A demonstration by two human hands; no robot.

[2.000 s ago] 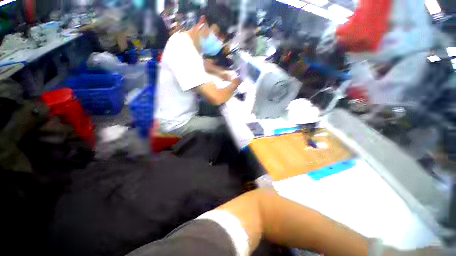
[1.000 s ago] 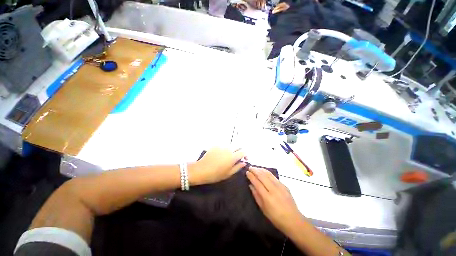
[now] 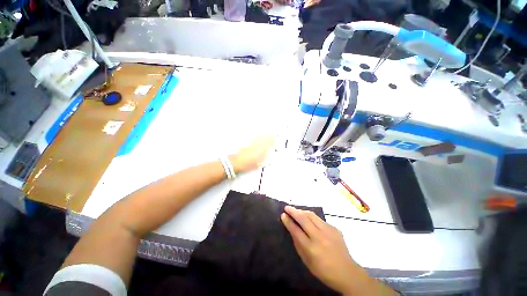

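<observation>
A dark garment panel lies over the table's front edge and hangs down toward my lap. My right hand rests on the panel's upper right part, fingertips on the cloth near its top edge. My left hand is over the white bed, beyond the cloth and left of the needle area. It is blurred, its fingertips wash out in the glare, and whether it holds anything is unclear. The sewing machine head stands behind and right of the cloth. Thread snips lie below the presser foot area.
A black smartphone lies right of the snips. A brown cardboard sheet with blue edge strips is at the left, with a small round blue item on it. A grey machine part stands at far left. Dark cloth is at the lower right.
My left hand has moved off the cloth, up and away over the bed. My right hand stays on the cloth, slightly lower. The view has shifted from the neighbouring worker to the table.
</observation>
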